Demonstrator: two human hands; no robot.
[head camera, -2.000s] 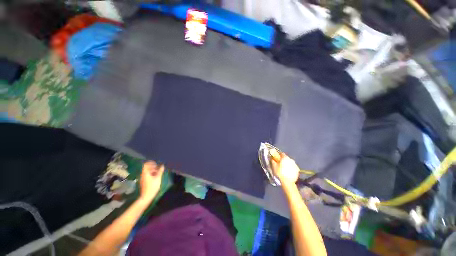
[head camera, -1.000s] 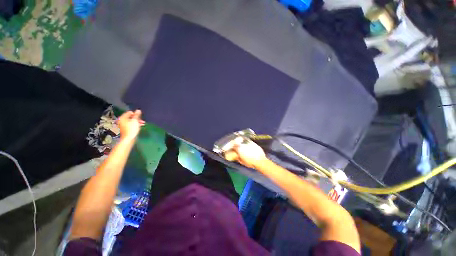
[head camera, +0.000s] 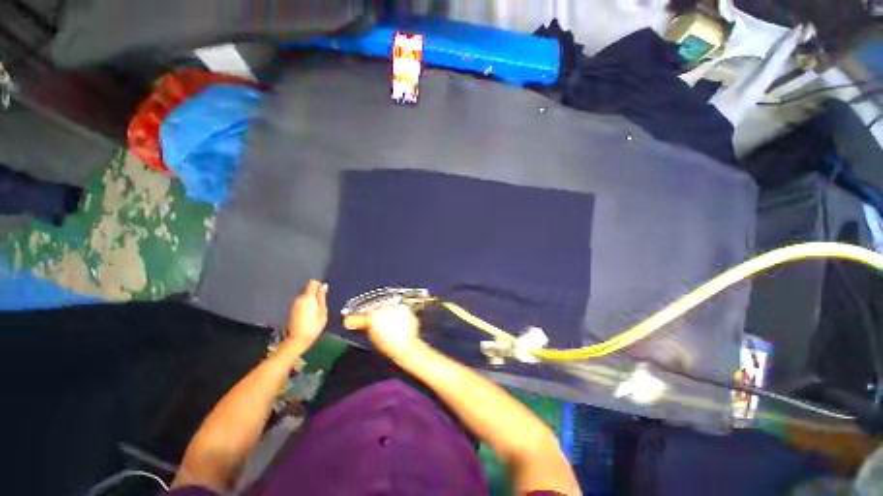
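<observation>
A dark navy skirt panel (head camera: 470, 228) lies flat on the grey padded ironing table (head camera: 668, 232). My right hand (head camera: 392, 327) holds the silver steam iron (head camera: 385, 295) by its handle, on the panel's near left part, with the tip pointing left. A yellow steam hose (head camera: 678, 302) runs from the iron to the right. My left hand (head camera: 309, 313) is at the panel's near left corner, left of the iron. Its fingers are close together, and whether they pinch the cloth edge cannot be told.
A blue roll (head camera: 465, 53) and a red and white packet (head camera: 407, 68) lie at the far edge. Dark cloth (head camera: 654, 92) is heaped at the far right. A blue and red bundle (head camera: 203, 136) is at the far left. A printed item (head camera: 751, 378) is at the right edge.
The iron has moved from the panel's right side leftward along the near edge, and its tip has turned left. My left hand stays by the near left corner. The view has shifted.
</observation>
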